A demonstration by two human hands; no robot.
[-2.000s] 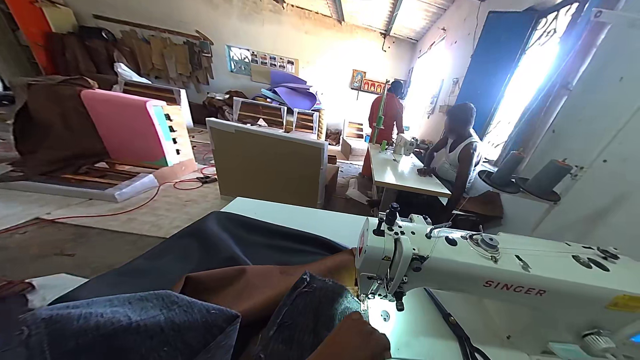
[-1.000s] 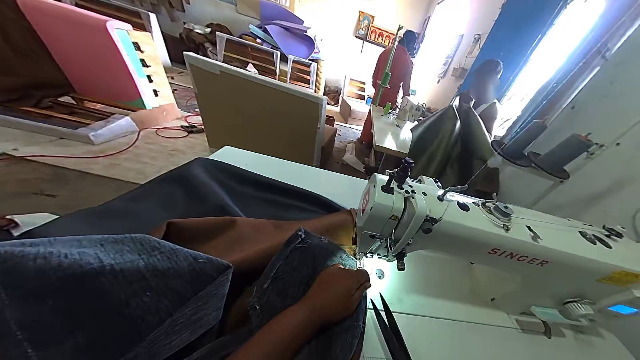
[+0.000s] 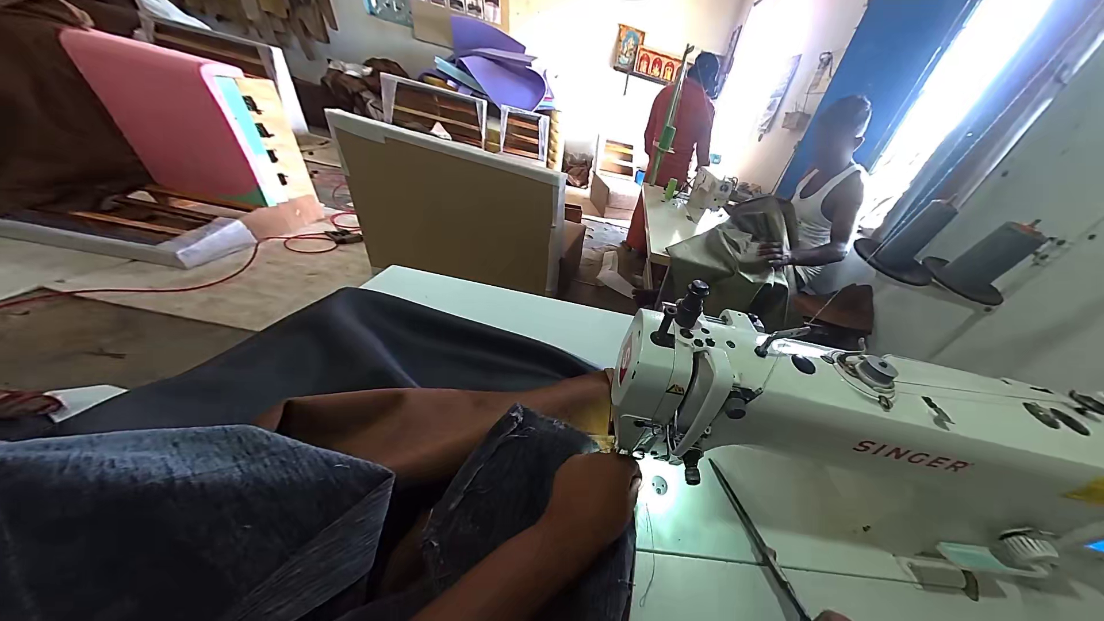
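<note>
My left hand lies on the dark denim fabric, its curled fingers holding the edge close beside the needle area of the white Singer sewing machine. Brown leather-like material runs under the machine head, with black sheet material behind it. More denim is bunched at the left. Of my right hand only a fingertip shows at the bottom edge, by the lower end of the scissors; its grip is hidden. Loose thread hangs near my left hand.
The white table extends behind the material. Beyond stand a large board-backed frame and a pink padded piece. One person sits handling grey-green fabric; another stands. Thread cones are at the right.
The scissors lie at a different angle, and a fingertip now shows by them. My left hand stays near the needle. The seated person now has grey-green fabric in hand, not seen two seconds ago.
</note>
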